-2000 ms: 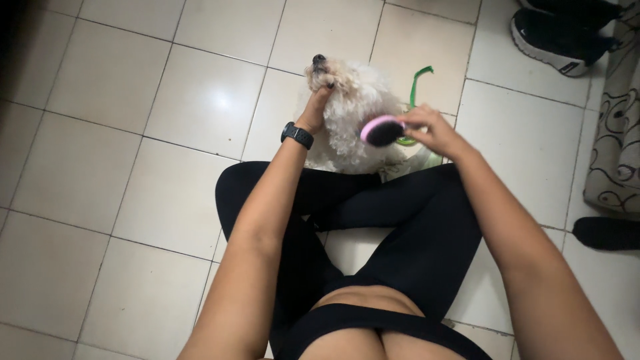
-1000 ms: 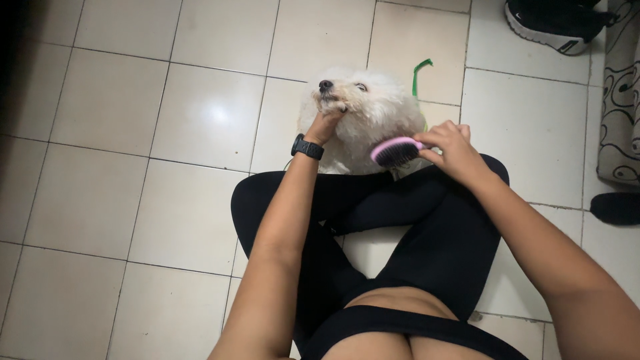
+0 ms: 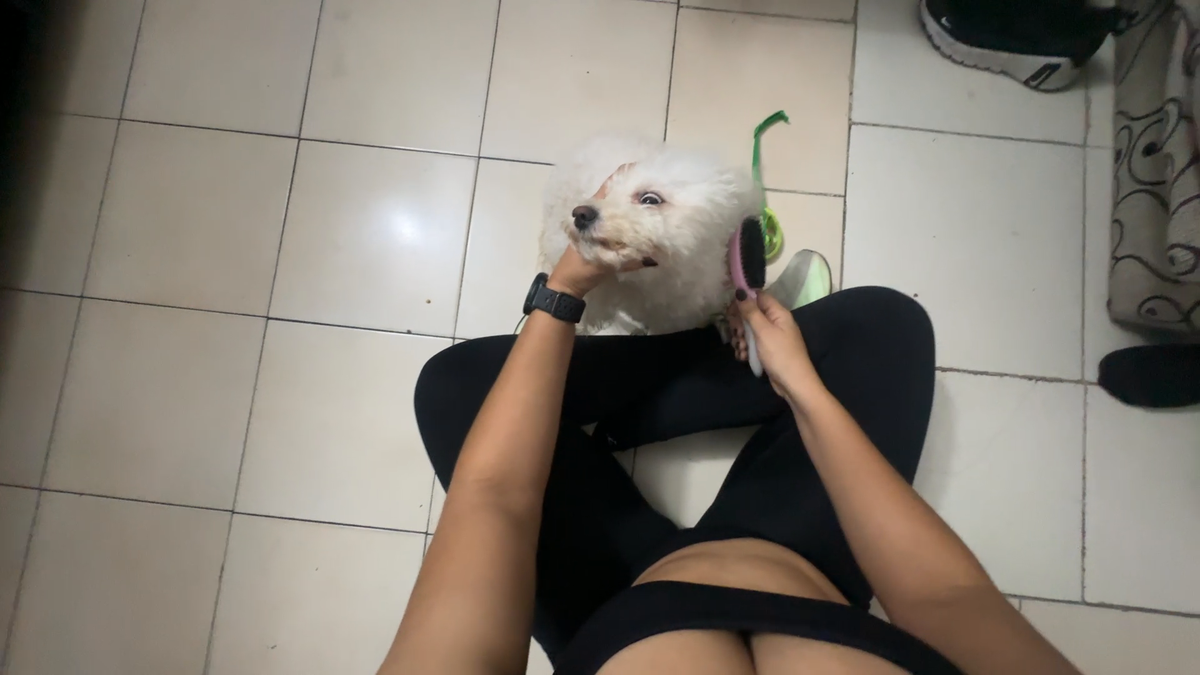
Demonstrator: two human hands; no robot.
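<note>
A fluffy white dog (image 3: 689, 211) is on the floor just beyond my crossed legs, its muzzle pointing left. My left hand (image 3: 579, 270), with a black watch on the wrist, is under the dog's chin and jaw; most of its fingers are hidden by the head and fur. In my right hand (image 3: 771, 328) is the pale handle of a pink pet brush (image 3: 747, 255) with dark bristles. The brush head stands upright beside the dog's right-hand side in view, its bristled face turned partly to the right. Whether it touches the fur I cannot tell.
Behind the brush a green strap (image 3: 757, 150) and a yellow-green coil (image 3: 772, 234) lie on the tiled floor. A pale green and white object (image 3: 808, 278) is by my knee. At the right are a black and white sneaker (image 3: 1017, 42), patterned fabric (image 3: 1148, 187) and a dark object (image 3: 1151, 375).
The brush has turned from lying sideways against the fur to upright, with its handle toward me. The dog's head has tipped down from its raised pose, with my left hand still at its chin.
</note>
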